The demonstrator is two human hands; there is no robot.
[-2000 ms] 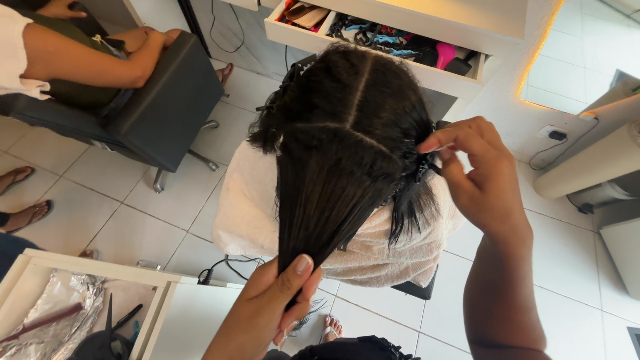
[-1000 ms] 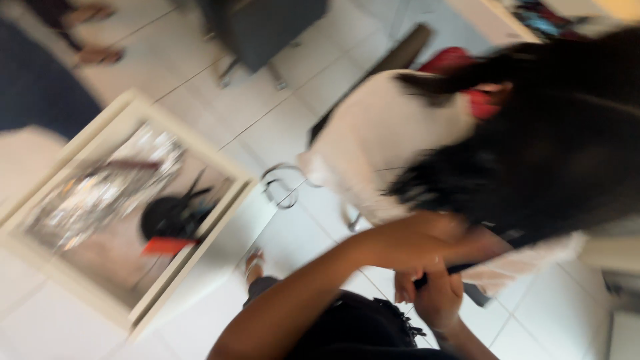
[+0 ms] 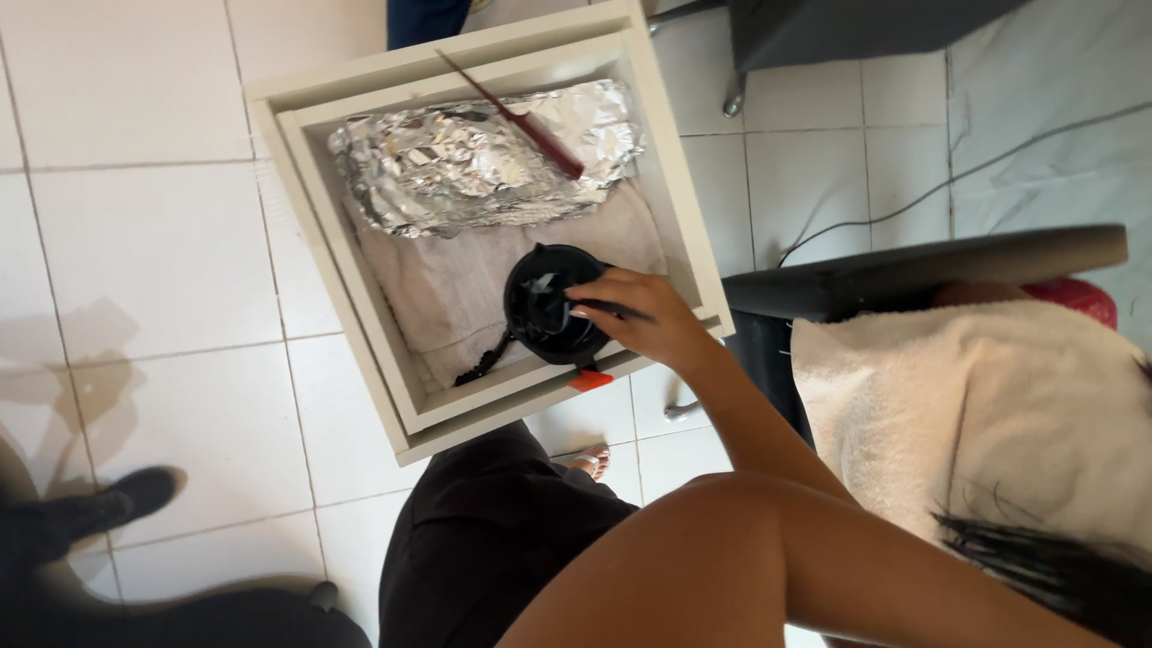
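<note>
My right hand (image 3: 643,310) reaches left over the drawer, its fingers closed on a slim dark handle (image 3: 621,310) in a round black bowl (image 3: 535,337). The tool's head cannot be made out. Glossy dark patches and a pale streak show inside the bowl. My left arm crosses above my right forearm toward the lower right, and my left hand is out of view. Dark hair (image 3: 1044,567) lies at the lower right, over a cream towel (image 3: 882,405). Crumpled aluminium foil (image 3: 432,171) lies in the drawer, with a dark red tail comb (image 3: 544,144) on top.
The white drawer (image 3: 337,297) has raised walls around a pale cloth (image 3: 450,279). A black toothed clip or comb (image 3: 486,360) lies beside the bowl, and an orange piece (image 3: 591,381) at the near rim. Dark chair parts (image 3: 927,265) and a floor cable (image 3: 900,209) are at right.
My right hand, at the hair two seconds ago, is now at the black bowl. My left hand, which held a section of hair then, has left the view. The view has swung toward the drawer.
</note>
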